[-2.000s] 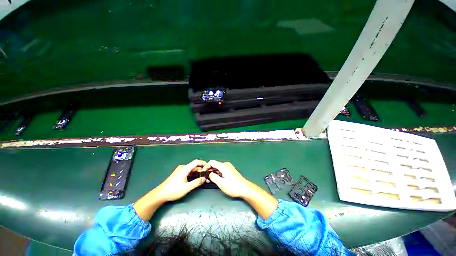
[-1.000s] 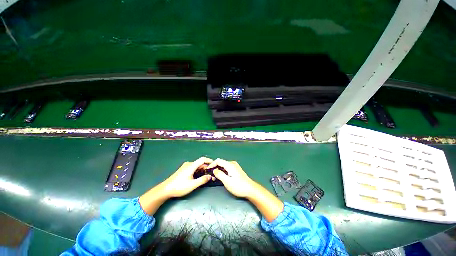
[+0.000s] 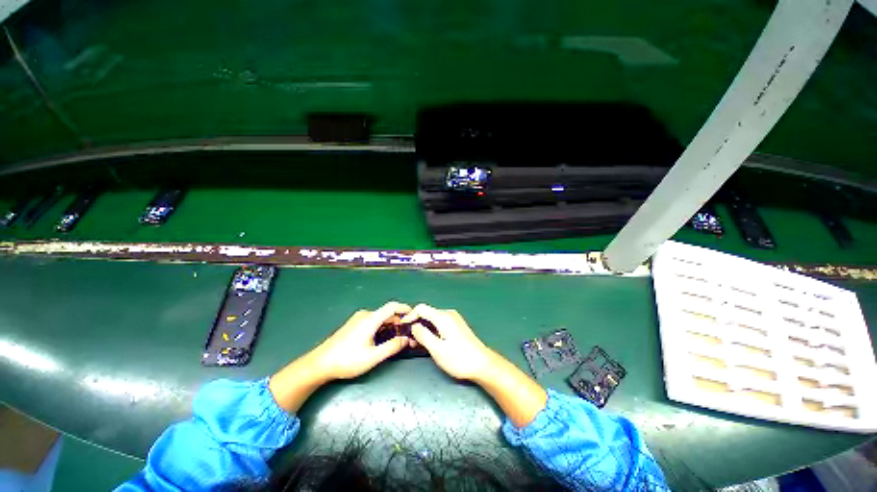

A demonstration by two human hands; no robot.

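My left hand (image 3: 363, 346) and my right hand (image 3: 450, 344) meet at the bench centre, fingertips touching. Both are closed around a dark phone body (image 3: 413, 352), mostly hidden by the fingers; whether a small cover is in the fingertips cannot be told. Another phone body (image 3: 240, 317) lies to the left, its shiny circuitry at the far end and small yellow and white marks down the rest. Two small black covers with cut-outs lie to the right, one (image 3: 551, 353) beside the other (image 3: 597, 376).
A white parts tray (image 3: 707, 396) lies at right. Beyond the worn edge rail (image 3: 433, 258), a green belt (image 3: 317, 216) carries spaced phones and a black tray stack (image 3: 538, 226) with a phone (image 3: 468, 178) on top. A white post (image 3: 731, 135) slants above the rail.
The black stack and the belt phones have shifted rightward in view, partly with a turn of the camera. Both hands keep nearly the same closed pose around the phone body.
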